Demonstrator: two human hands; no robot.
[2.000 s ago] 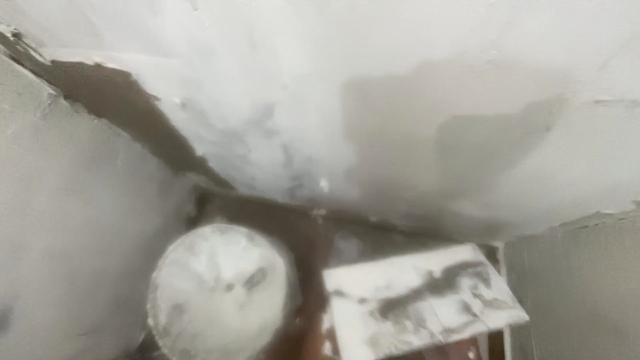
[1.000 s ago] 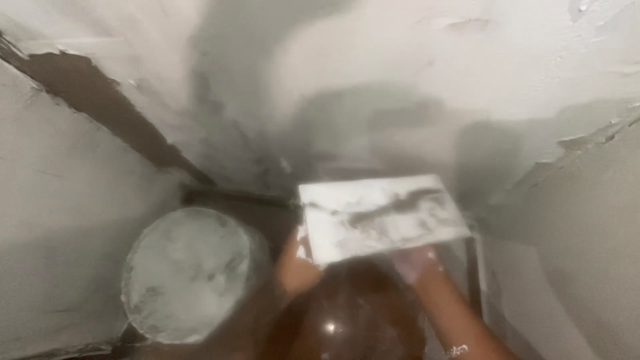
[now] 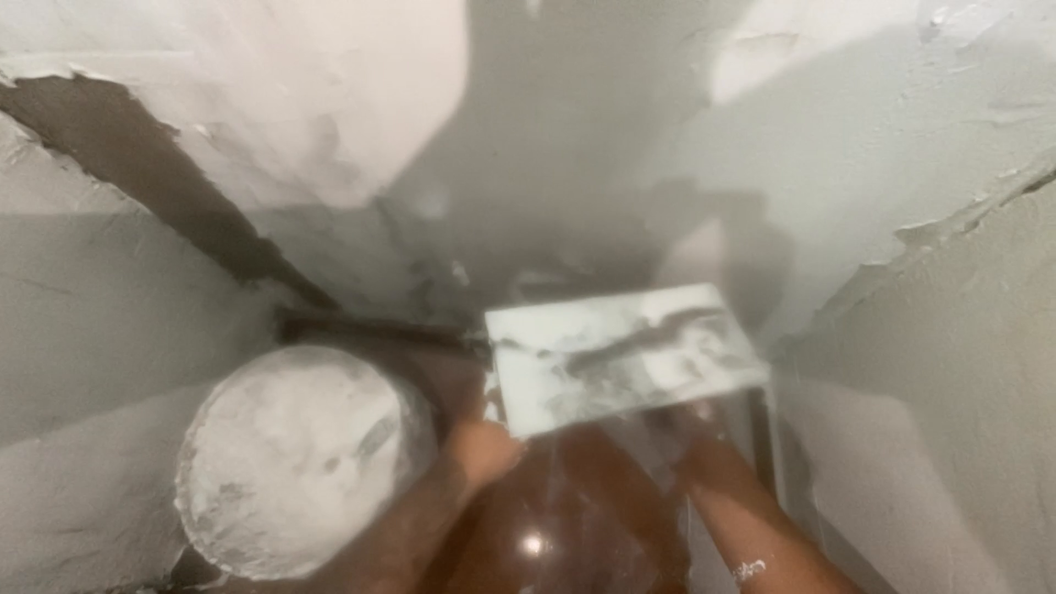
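Observation:
A flat rectangular board [image 3: 619, 359], white with grey streaks of plaster, is held out low in front of the wall, slightly tilted. My left hand [image 3: 487, 445] is at its lower left corner, with the fingers mostly hidden by the board. From below, my right hand [image 3: 697, 421] reaches the lower right part of the board; its fingers are blurred and largely covered, so its grip cannot be made out. White smears mark my right forearm. To the left stands a round bucket [image 3: 289, 462] with a whitish, plaster-covered top.
Wet-looking plaster covers the wall ahead [image 3: 577, 148]. A bare brown strip [image 3: 165, 181] runs down the left corner, and a ragged plaster edge [image 3: 932, 239] lies at the right corner. Side walls [image 3: 949, 396] stand close on both sides. A glossy brown surface [image 3: 544, 511] shows below the board.
Both forearms, not seen two seconds ago, now show below the board. The board has moved up from the lower edge of the view since then. Shadows on the wall have shifted.

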